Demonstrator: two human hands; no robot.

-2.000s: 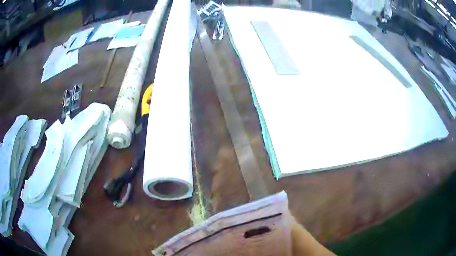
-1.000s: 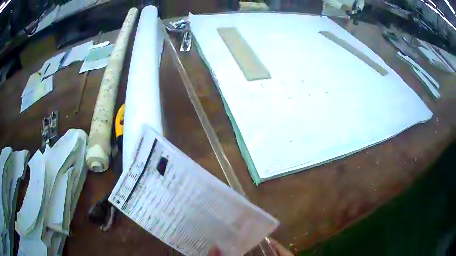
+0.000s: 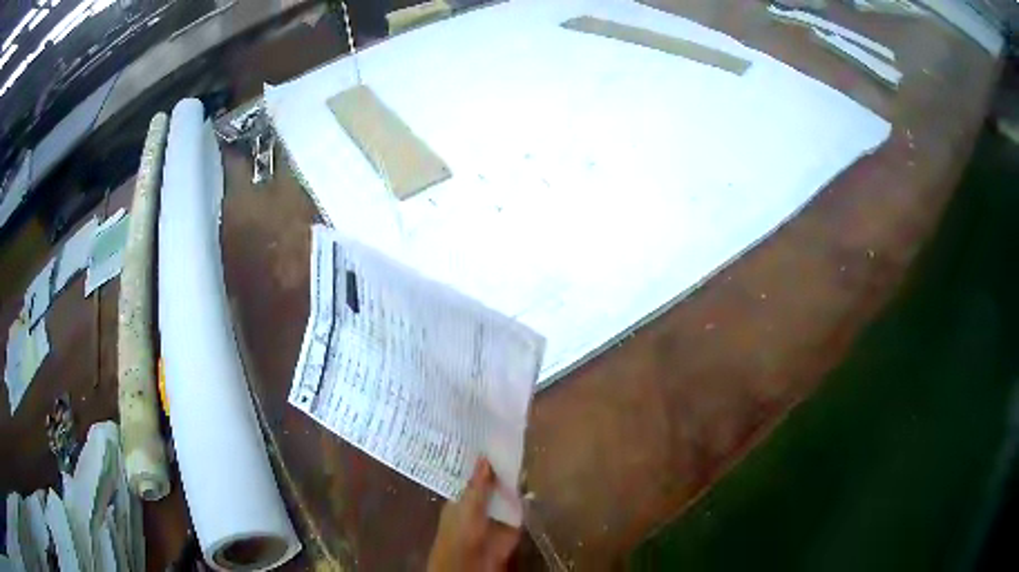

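Note:
My left hand (image 3: 475, 540), judged by thumb position, comes in from the bottom edge, partly cut off. It grips the lower right of a white printed sheet (image 3: 419, 363), with the thumb on the front. Some fingers are hidden. The sheet has table lines and a small dark picture and is held above the table. It overlaps the near left edge of a large white fabric lay (image 3: 626, 190). Two flat grey-tan bars, one near (image 3: 391, 143) and one farther (image 3: 659, 43), lie on the lay. My right hand is not in view.
A fat white roll (image 3: 201, 302) and thinner mottled roll (image 3: 139, 302) lie left on the brown table (image 3: 715, 335). Cut panels (image 3: 95, 503), loose papers (image 3: 75, 257) and metal clamps (image 3: 263, 156) are also left. Green floor (image 3: 827, 458) shows right.
The view has turned and tilted, shifting the rolls and lay left. The sheet, blurred and pinkish two seconds ago, now shows its print and stands nearer the lay. More of my left hand shows.

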